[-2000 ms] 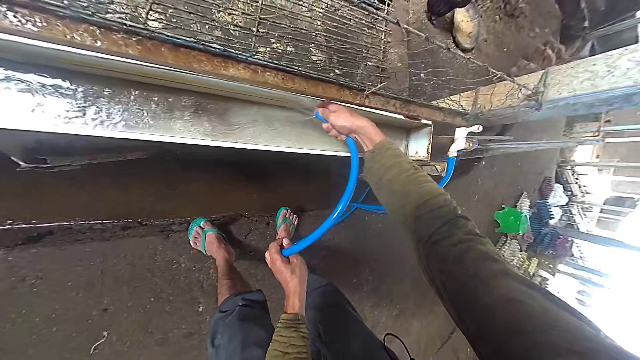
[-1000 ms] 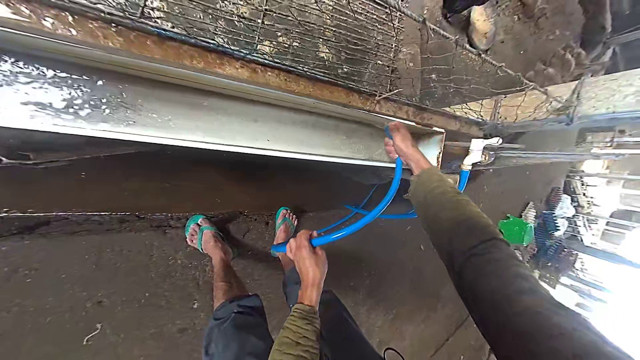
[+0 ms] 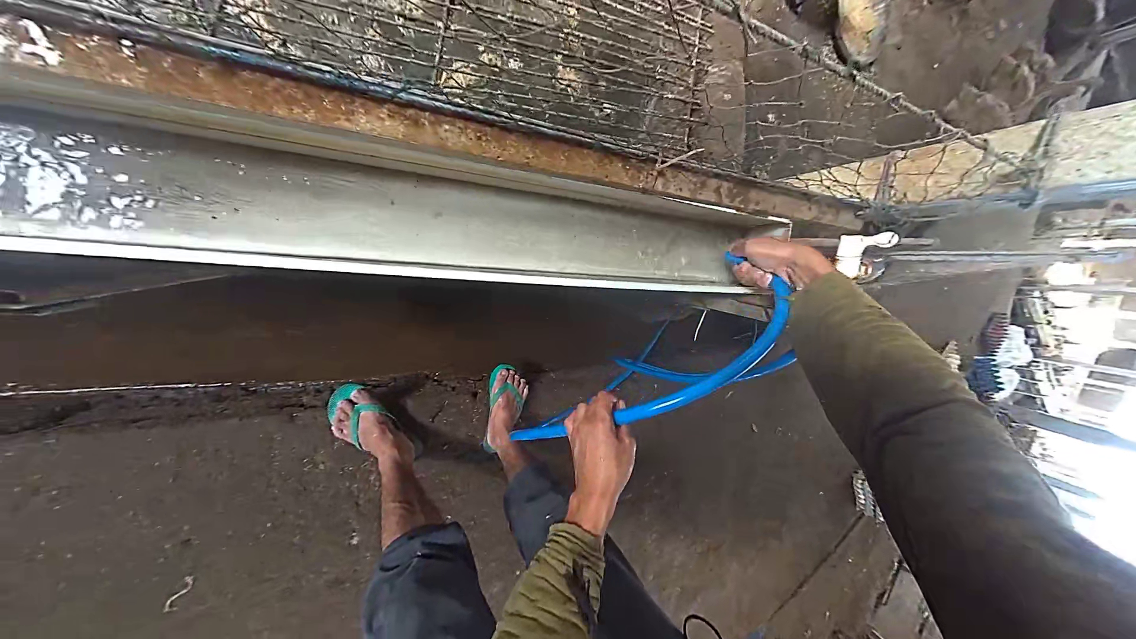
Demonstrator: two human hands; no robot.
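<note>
A blue hose [image 3: 701,387] bends between my two hands. My right hand [image 3: 777,263] grips it near its end, at the right end of a long pale trough [image 3: 426,217]. Lower down, my left hand [image 3: 601,444] is closed around the same hose, in front of my feet. Water with bright ripples lies at the trough's left part. A white plastic tap [image 3: 856,255] stands just right of my right hand; how the hose joins it is hidden behind my arm.
Wire mesh [image 3: 568,62] runs behind the trough above a rusty rail [image 3: 373,111]. My feet, in green flip-flops [image 3: 355,417], stand on a dark floor [image 3: 222,524]. Several piled items [image 3: 1003,355] lie at the far right.
My right hand has moved right along the trough to its end, with the hose in it. The green object seen at the right earlier is out of sight behind my arm.
</note>
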